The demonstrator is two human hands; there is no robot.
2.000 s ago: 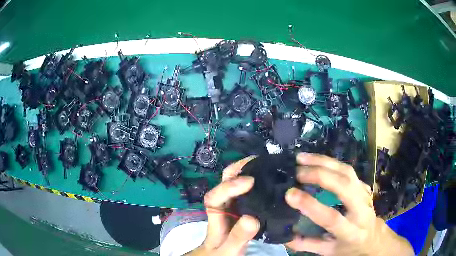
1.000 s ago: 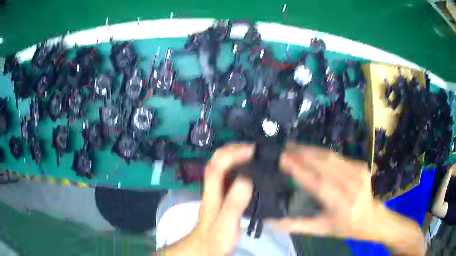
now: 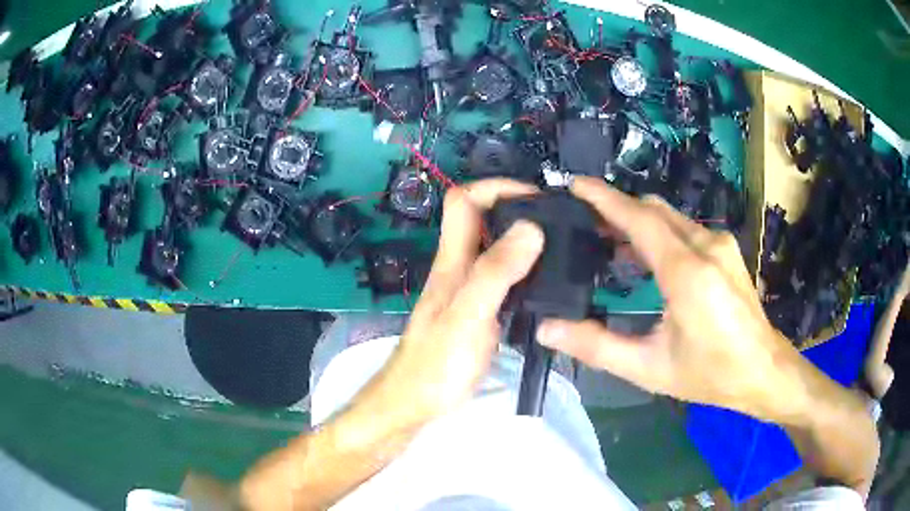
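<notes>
A black squarish housing unit (image 3: 561, 250) is held between both hands over the bench's near edge, with a dark stem (image 3: 534, 379) pointing down towards my body. My left hand (image 3: 469, 269) grips its left side, thumb on its upper face. My right hand (image 3: 669, 289) grips its right side, fingers at the top and thumb at the lower edge. Its far side and the fingers behind it are hidden. A thin red lead (image 3: 429, 165) runs up-left from near my left fingers; I cannot tell which unit it belongs to.
Many part-assembled housing units, such as one with a ringed centre (image 3: 290, 155), cover the teal mat (image 3: 364, 274). A cardboard tray (image 3: 773, 110) heaped with black parts stands right, above a blue bin (image 3: 743, 449). Another person's arm (image 3: 883, 339) shows at the right edge.
The view has tilted down, so the bench sits higher in the picture. The held unit has been turned, its stem now pointing down more clearly, and my left thumb has moved onto its upper face.
</notes>
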